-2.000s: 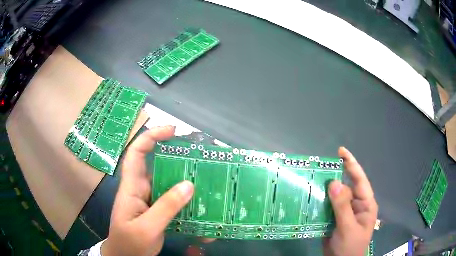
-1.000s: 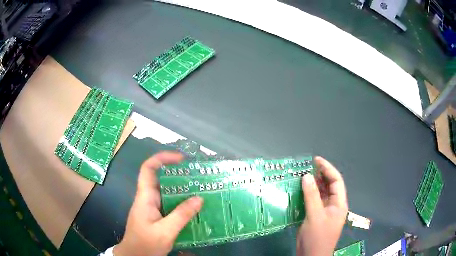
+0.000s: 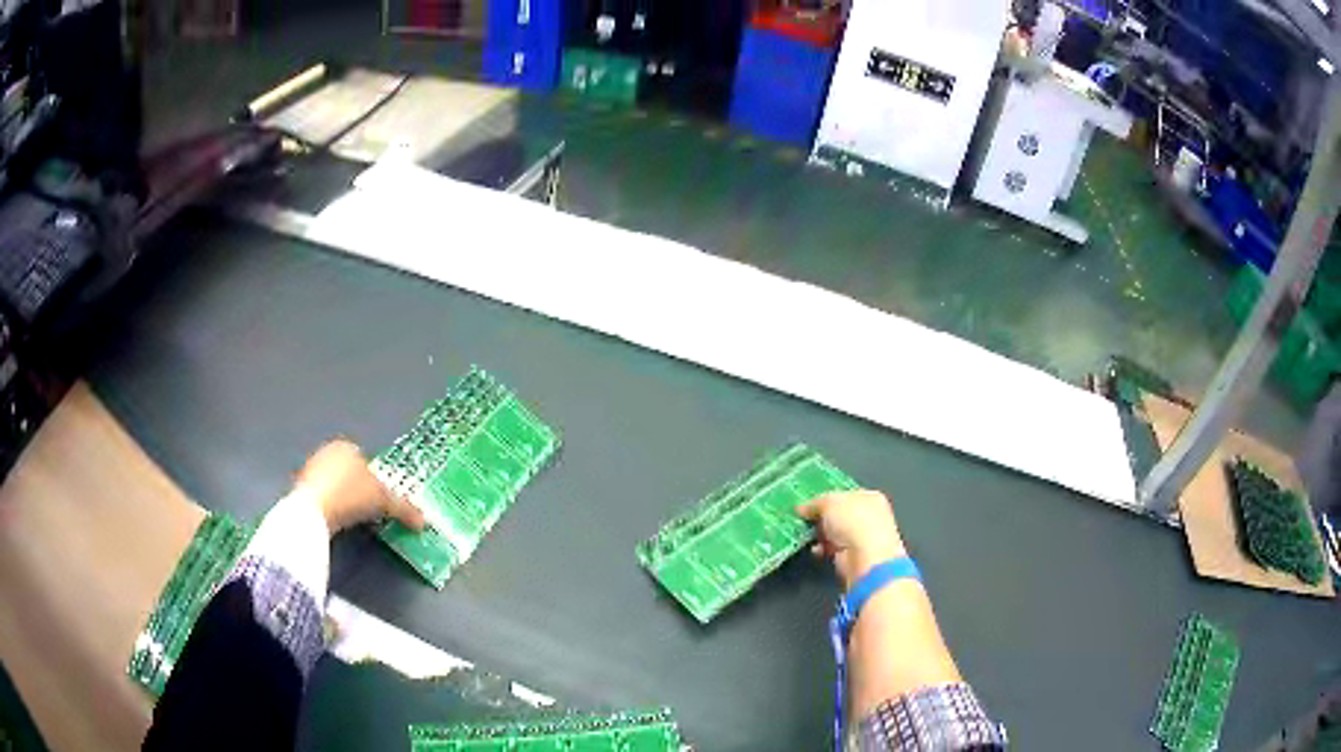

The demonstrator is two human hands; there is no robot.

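My left hand [image 3: 353, 492] is closed on the near left end of a fanned group of green PCB panels [image 3: 478, 467] on the dark belt. My right hand [image 3: 850, 525] holds the right end of another overlapping group of panels [image 3: 747, 538] at or just above the belt; contact with the belt cannot be told. A blue band is on my right wrist. More panels [image 3: 544, 733] lie at the bottom edge, partly cut off. A pile of panels [image 3: 188, 599] on the cardboard at left is partly hidden by my left sleeve.
Cardboard sheet [image 3: 81, 544] at left. White strip [image 3: 706, 316] along the far edge of the belt [image 3: 1015, 588]. Panels [image 3: 1199, 683] lie at right; a cardboard sheet [image 3: 1213, 522] bears more boards near a metal post [image 3: 1250, 338]. White machines [image 3: 919, 96] stand behind.
The view has tilted up. My hands have separated and reached forward over the belt, one on each group of panels. Panels now lie at the bottom edge, near where my hands held some.
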